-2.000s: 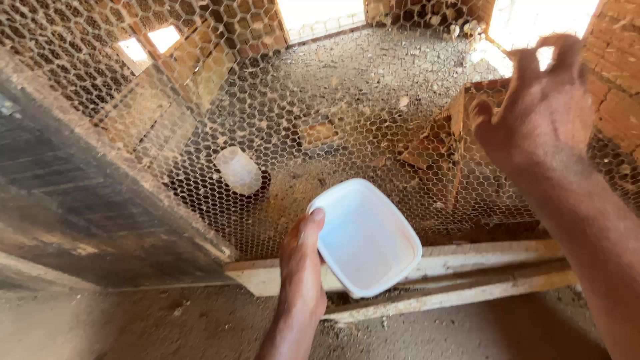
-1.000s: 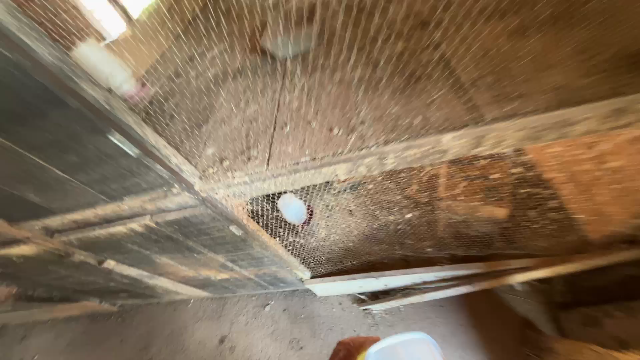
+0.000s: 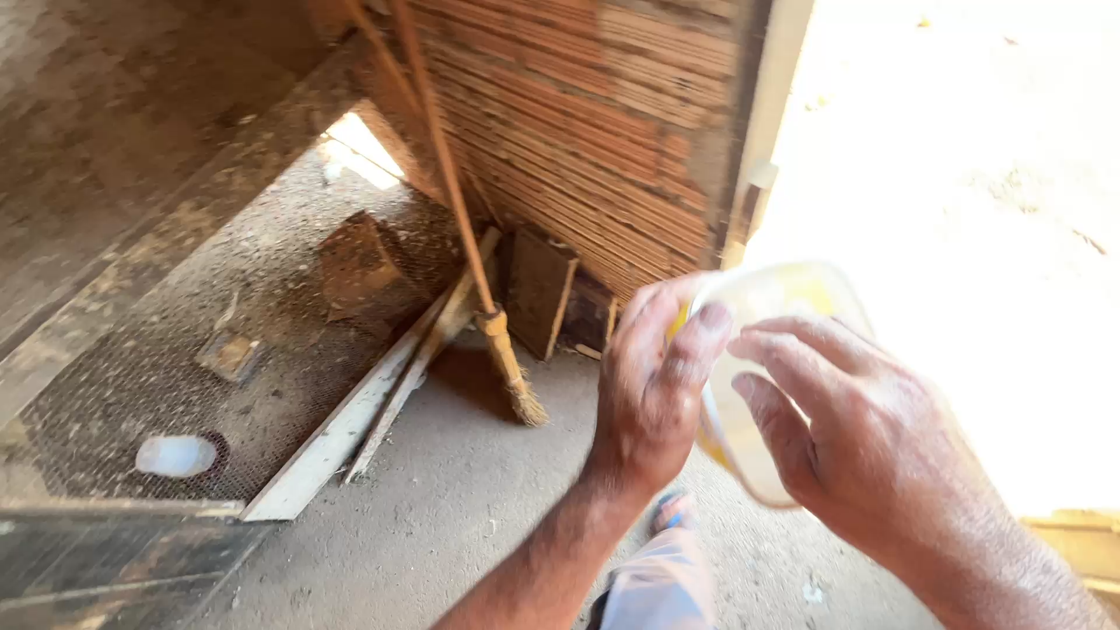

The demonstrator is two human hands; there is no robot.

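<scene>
My left hand (image 3: pixel 652 385) grips the left rim of a white plastic tub (image 3: pixel 744 451) with yellow on its outside, thumb over the edge. The tub is tilted, its opening turned partly toward me. My right hand (image 3: pixel 840 407) is over the opening with fingers bent and parted; whether its fingertips touch the tub cannot be told. Nothing is seen held in it. To the left of the hands, a straw broom (image 3: pixel 512 367) leans on the brick wall, bristles on the floor.
A doorway (image 3: pixel 945 219) with glaring light is at the right. Behind wire mesh (image 3: pixel 289 420) at the left are a white container (image 3: pixel 175 456) and a brick-like block (image 3: pixel 232 354). White boards (image 3: pixel 337 437) lie along its base. Wooden boxes (image 3: pixel 538 293) stand by the brick wall (image 3: pixel 595 131).
The view has swung right, from the mesh enclosure to the broom and doorway. My right hand, earlier raised near the mesh apart from the tub, is now at the tub's opening.
</scene>
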